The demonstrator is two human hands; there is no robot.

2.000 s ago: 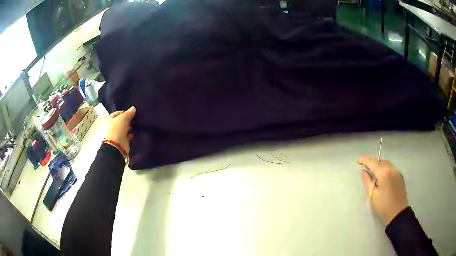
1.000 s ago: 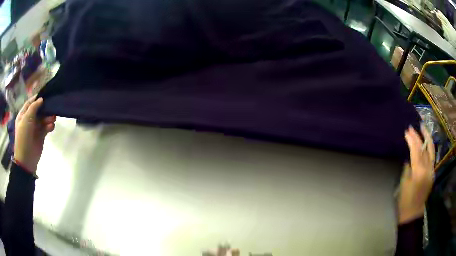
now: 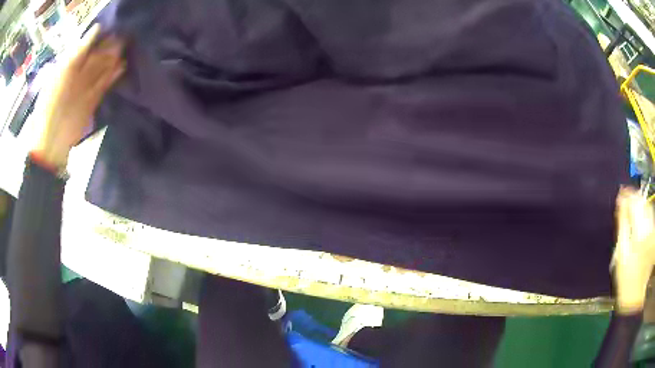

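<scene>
A large dark navy-purple cloth (image 3: 373, 158) lies over most of the white table, its long lower edge close to the table's front edge. My left hand (image 3: 86, 90) is at the cloth's upper left side, blurred, with fingers on or over its edge; whether it grips is unclear. My right hand (image 3: 633, 248) is at the cloth's lower right corner, near the picture's rim and blurred. Its fingertips are beside the cloth edge; I cannot tell whether it holds anything.
The table's worn, chipped front edge (image 3: 345, 277) runs across below the cloth. Beneath are a pale box (image 3: 166, 280), a blue item (image 3: 327, 352) and green floor. A yellow rack (image 3: 641, 115) stands at the right. Blurred small supplies are at the upper left.
The cloth has come towards me, its lower edge now near the table front. My left hand has moved up along its left side; my right hand has moved slightly outward and down. The view has tilted down.
</scene>
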